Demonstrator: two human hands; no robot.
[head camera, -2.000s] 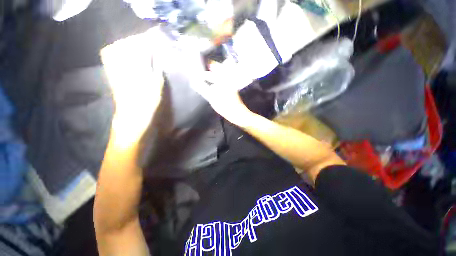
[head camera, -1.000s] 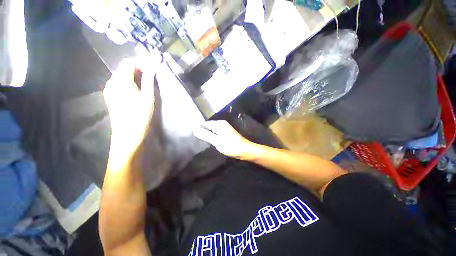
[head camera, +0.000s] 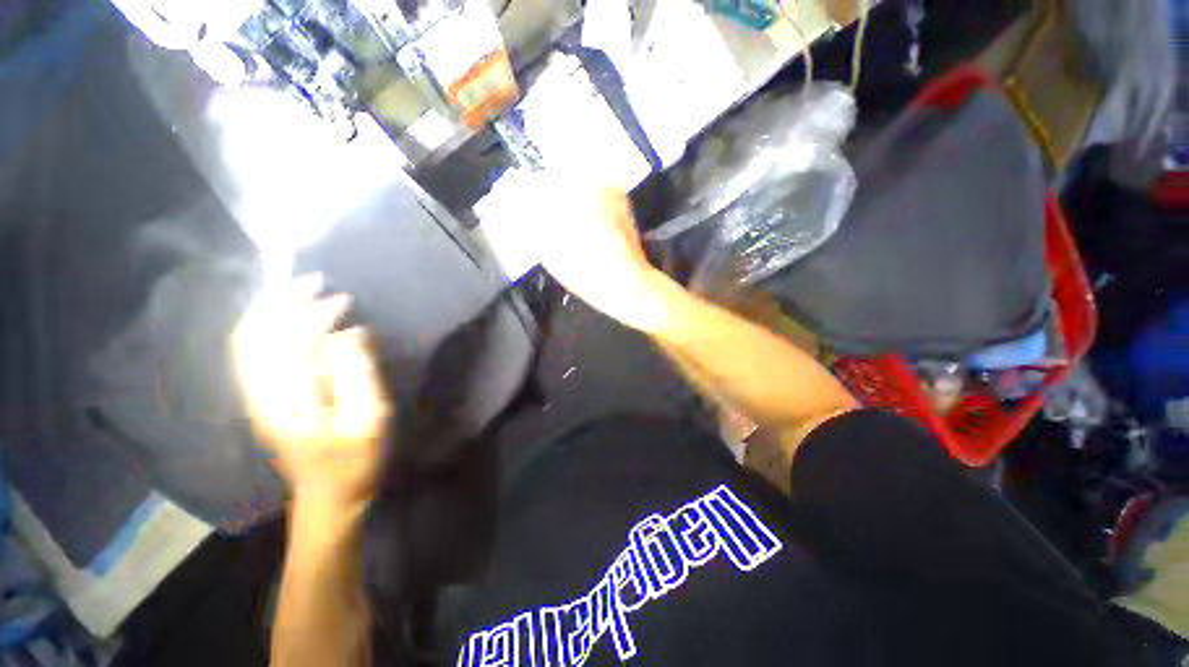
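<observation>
A dark grey fabric panel (head camera: 378, 280) lies from the machine front down over the lap, with its upper part bleached by the lamp. The sewing machine head (head camera: 293, 52) glares at the top left, with an orange-and-white label (head camera: 481, 86). My left hand (head camera: 310, 384) is over the cloth below the machine, blurred, with fingers bent; whether it grips cloth is unclear. My right hand (head camera: 580, 241) is at the white machine surface right of the panel, apart from my left hand; its fingers are lost in glare.
A clear plastic bag (head camera: 789, 215) hangs at the table edge. A red basket (head camera: 1072, 280) with a dark grey stack (head camera: 926, 235) stands at the right. Thin cords (head camera: 857, 59) hang near teal handles (head camera: 743, 12) at the top. A pale-edged corner (head camera: 111, 593) shows at lower left.
My left hand has moved down, away from the needle area. My right hand has left the cloth's edge and moved up to the white surface. The view has shifted, with the machine further left.
</observation>
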